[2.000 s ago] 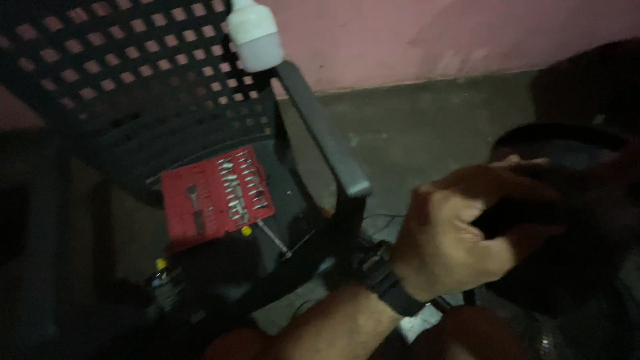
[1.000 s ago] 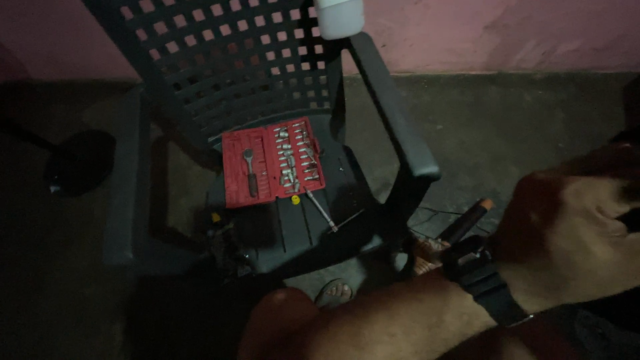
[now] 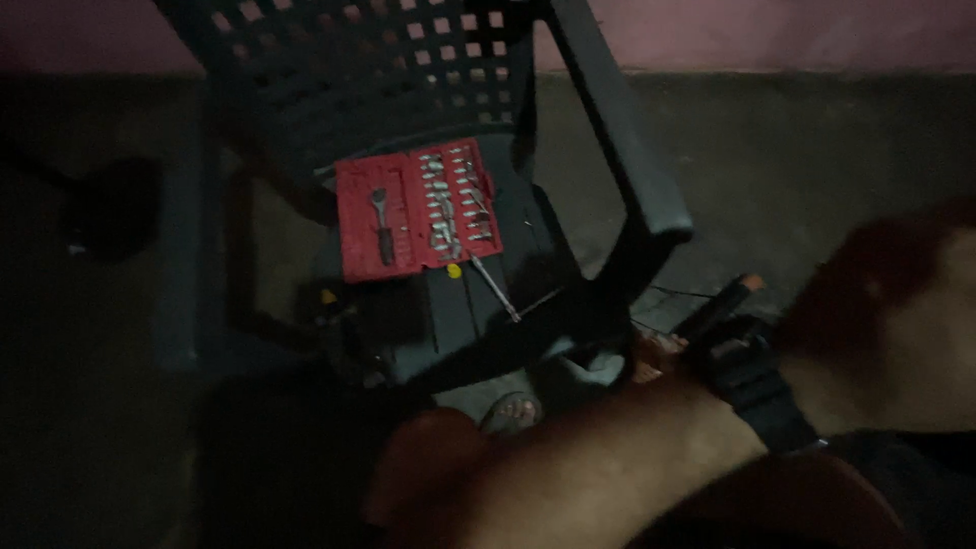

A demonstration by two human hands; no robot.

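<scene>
My left hand [image 3: 900, 328] reaches in at the right edge, past a black wristwatch [image 3: 762, 389]; its fingers are dark or cut off, so what it holds is hidden. My right hand is out of view. Left of the hand, an open red socket-set case [image 3: 374, 168] lies on the seat of a dark plastic armchair [image 3: 450, 305]. A ratchet handle [image 3: 383, 229] lies in its left half, and several metal sockets [image 3: 436, 187] fill the other. Against its front edge rests a metal T-shaped tool [image 3: 496, 286], beside a small yellow round thing [image 3: 454, 271].
The chair's armrest [image 3: 648, 175] stands between the case and my hand. A dark rod-like thing with an orange end [image 3: 720, 305] is near my wrist, by thin cables. A sandalled foot [image 3: 518, 412] is below the seat. A dark round base [image 3: 110, 210] stands at left.
My left hand has moved right in the view and is now partly cut off by the edge. The view has shifted, and the white bulb-shaped thing above the armrest has left it.
</scene>
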